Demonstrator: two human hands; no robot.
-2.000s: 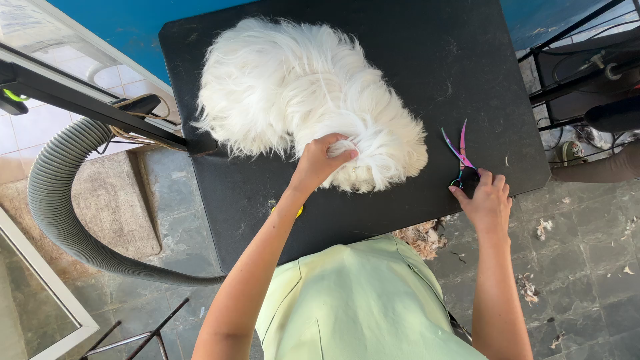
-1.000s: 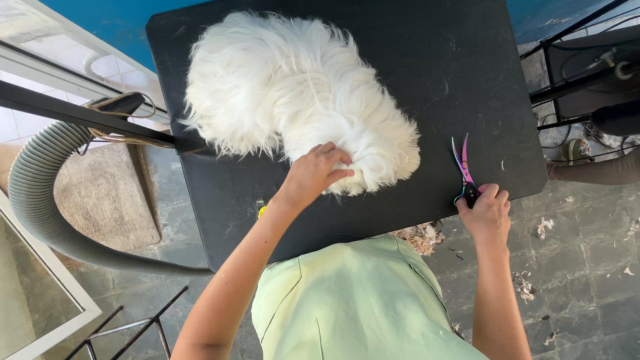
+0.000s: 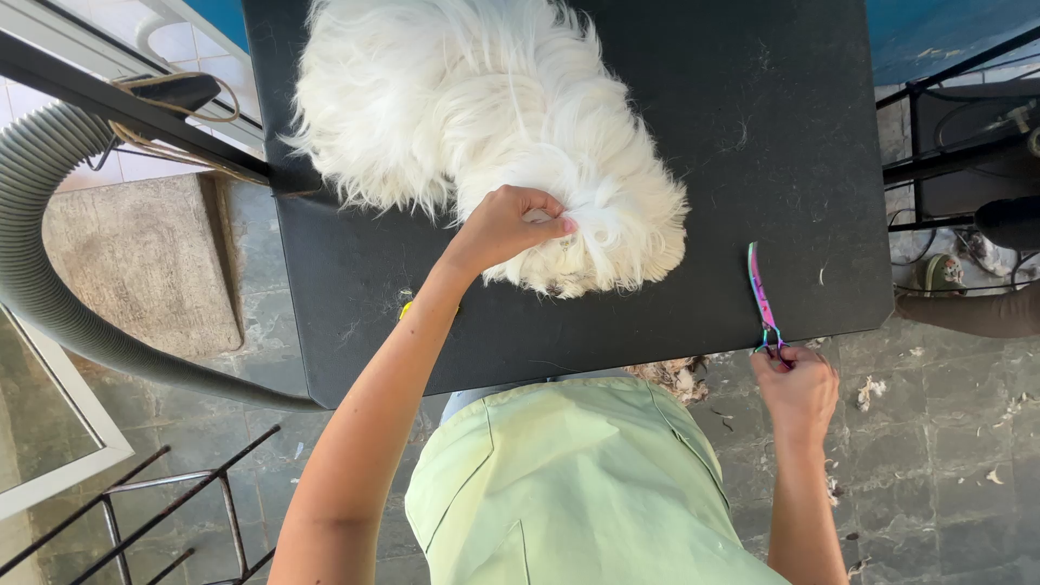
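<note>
A long-haired white dog (image 3: pixel 487 122) rests on a black grooming table (image 3: pixel 780 162). My left hand (image 3: pixel 520 223) lies at the dog's head, with thumb and index finger pinched together on a bit of its fur. My right hand (image 3: pixel 796 386) grips curved grooming shears (image 3: pixel 762 296) with an iridescent pink and purple finish, by the handles, at the table's front edge. The blades are together and point away from me, to the right of the dog and apart from it. The dog's face is mostly hidden by hair.
A ribbed grey hose (image 3: pixel 41 268) curves down on the left beside a black arm with a cord (image 3: pixel 175 114). A small yellow item (image 3: pixel 406 309) lies partly behind my left forearm. Metal racks stand on both sides. Cut hair (image 3: pixel 674 378) lies on the floor; another person's leg (image 3: pixel 975 313) shows at right.
The shears' blades, spread apart two seconds ago, have come together. My right hand stays near the table's front edge, and my left hand remains at the dog's head.
</note>
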